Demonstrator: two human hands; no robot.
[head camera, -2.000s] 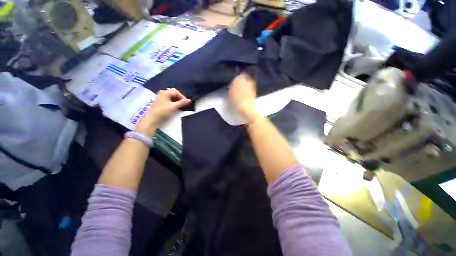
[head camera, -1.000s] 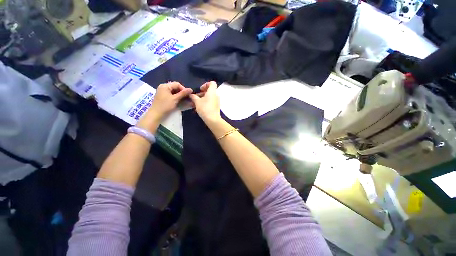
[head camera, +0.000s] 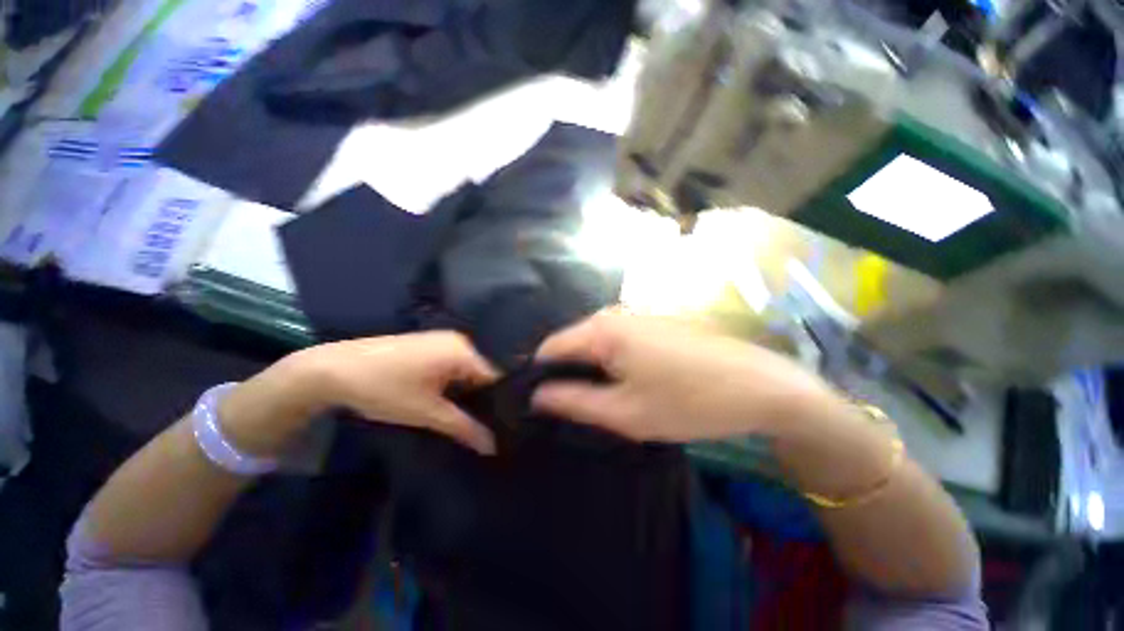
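A black garment panel (head camera: 354, 255) lies over the table's front edge and hangs toward the lap. My left hand (head camera: 401, 385) and my right hand (head camera: 653, 376) are close together on it at the centre, each pinching the dark cloth between thumb and fingers. The cloth is bunched just behind the hands. The exact edge they hold is blurred and dark. The cream sewing machine (head camera: 752, 111) stands beyond and right of my hands, with bright lamp glare beside its needle area, where the needle itself cannot be made out.
More black cloth (head camera: 456, 49) lies at the back. Printed white packaging (head camera: 111, 185) is at the left. Snips (head camera: 820, 323) and a yellow piece (head camera: 871, 284) lie right of the machine head. The green table edge (head camera: 240, 296) runs in front. Something red shows below right.
The view has turned right and down. Both hands have moved from the table's left part onto the black panel near the front edge and grip it, bunching the cloth.
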